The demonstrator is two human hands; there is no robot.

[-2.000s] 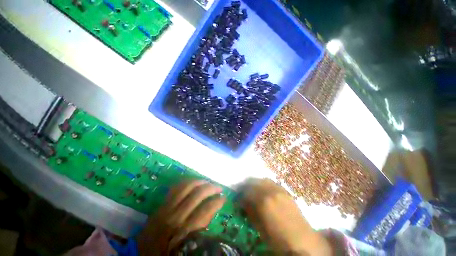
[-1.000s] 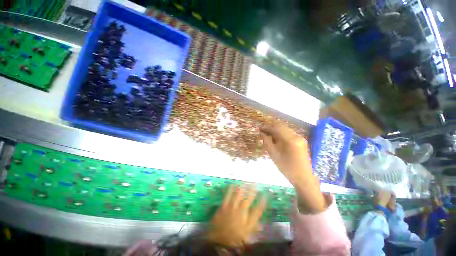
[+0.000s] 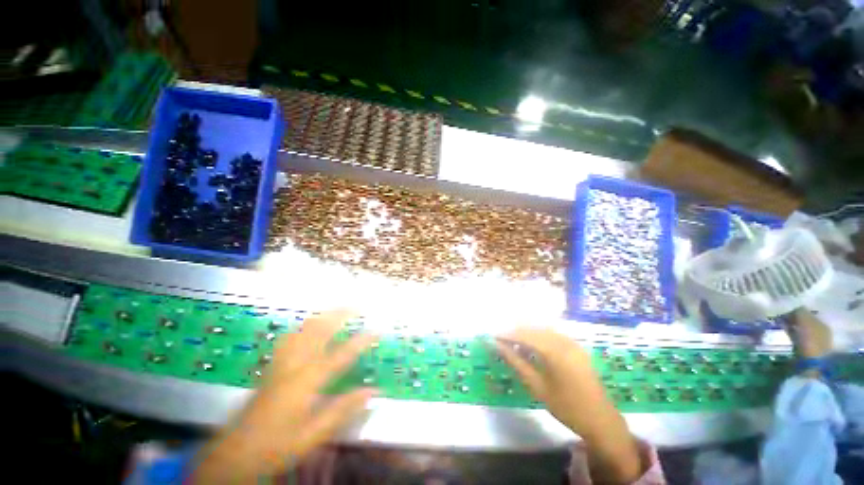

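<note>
Green PCB panels (image 3: 180, 332) lie end to end in the pale metal rail (image 3: 417, 423) nearest me. My left hand (image 3: 308, 379) is over the boards left of centre, blurred, fingers spread, with nothing visible in it. My right hand (image 3: 559, 369) is over the boards right of centre, thumb and fingertips near each other above the panel; whether a small part is between them cannot be seen. Copper-coloured components (image 3: 417, 227) lie in a wide loose heap behind the boards.
A blue bin with black components (image 3: 204, 213) stands at left, a blue bin with silver-white components (image 3: 621, 251) at right. Behind are a component tray (image 3: 360, 131) and cardboard box (image 3: 715, 170). Spare PCB panels (image 3: 71, 175) lie upper left. Right: a white fan (image 3: 763, 275), another person's sleeve (image 3: 801, 417).
The view has turned and shifted. My right hand has moved from the copper-coloured heap back over the boards. My left hand is farther left, its fingers spread.
</note>
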